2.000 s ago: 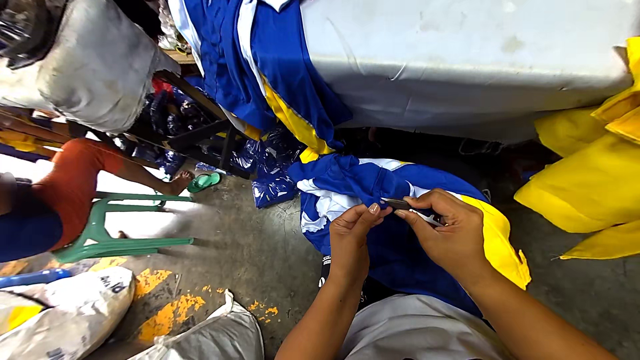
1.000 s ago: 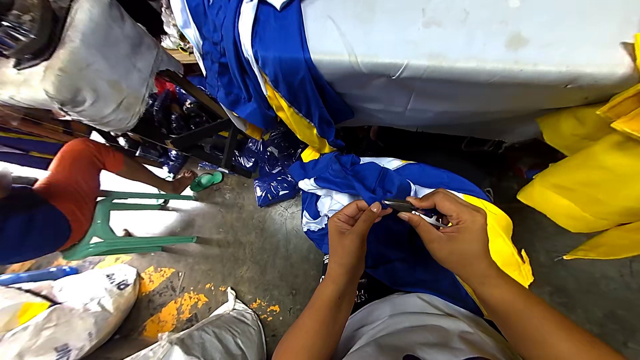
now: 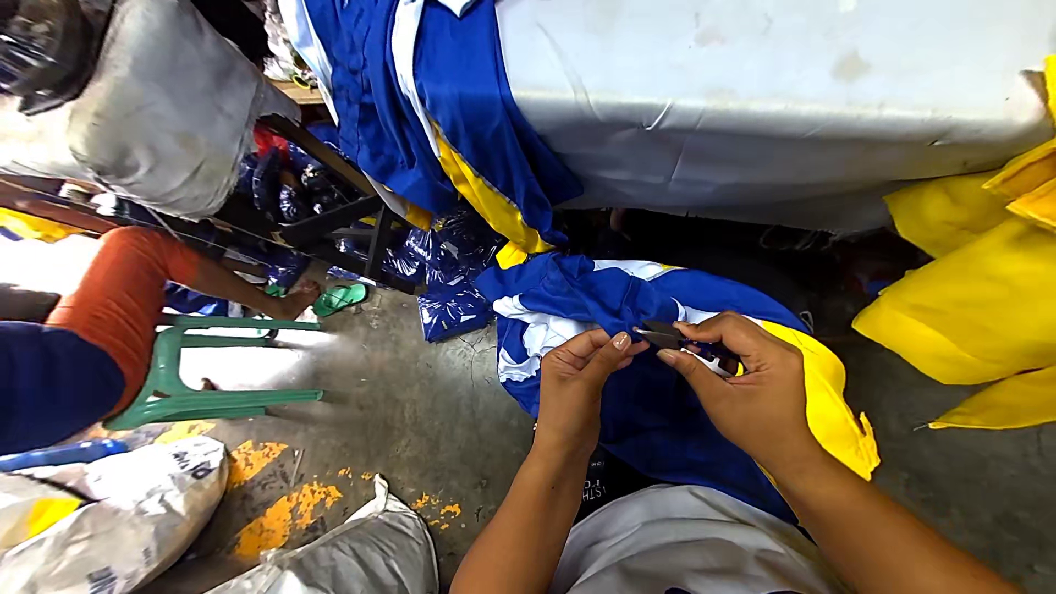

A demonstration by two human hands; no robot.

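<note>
Across my lap lies a blue, white and yellow fabric garment. My left hand pinches a bit of its blue cloth between thumb and fingers. In my right hand is a small pair of thread snips, its pointed metal blades directed at my left fingertips. The blades are close beside the pinched cloth; whether they touch it cannot be told. Part of the snips is hidden by my right fingers.
A table with a white cover stands ahead, blue and yellow garments hanging over its left end. Yellow fabric hangs at right. A person sits on a green plastic chair at left. White sacks and plastic-wrapped packets lie on the floor.
</note>
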